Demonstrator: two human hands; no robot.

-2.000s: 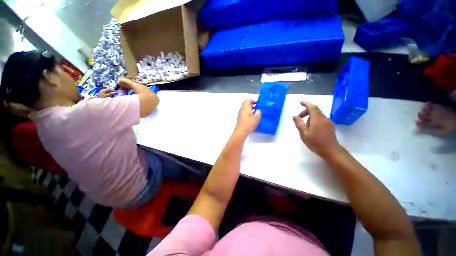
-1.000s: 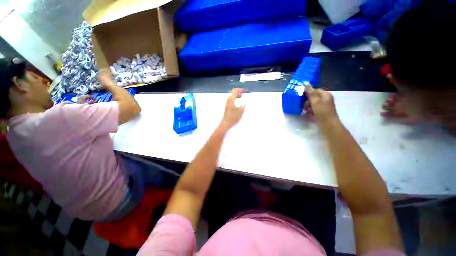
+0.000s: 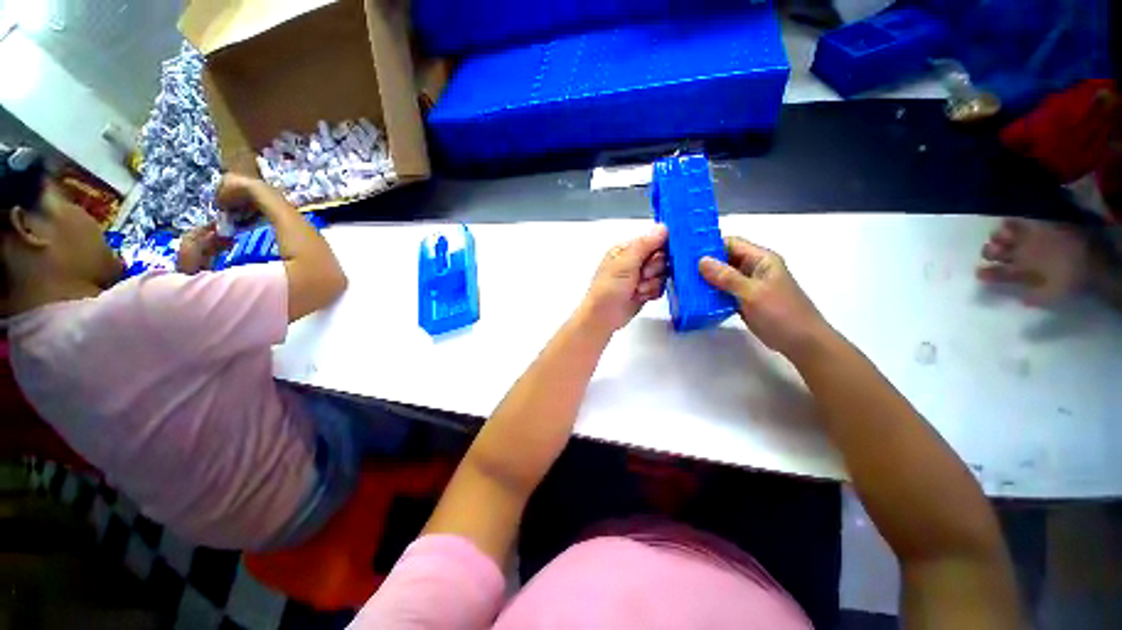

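Note:
A thick, dark blue nested tray stack (image 3: 695, 240) with ridged sides is held upright between both hands above the middle of the white table. My left hand (image 3: 630, 278) grips its left side, with the thumb near the edge. My right hand (image 3: 760, 291) grips its right side, with the thumb on the ridged face. A single shiny blue blister tray (image 3: 448, 281) lies on the table to the left, apart from my hands. The fingers behind the stack are hidden.
A person in pink (image 3: 160, 369) sits at left beside laid-out blue trays (image 3: 265, 244). An open carton (image 3: 295, 99) holds white pieces. Large blue tray bundles (image 3: 609, 92) lie at the back. Another person's hand (image 3: 1034, 261) rests at right.
The single tray has gone from my left hand to the table at left. The stack has moved from the right to the middle, and both hands now hold it.

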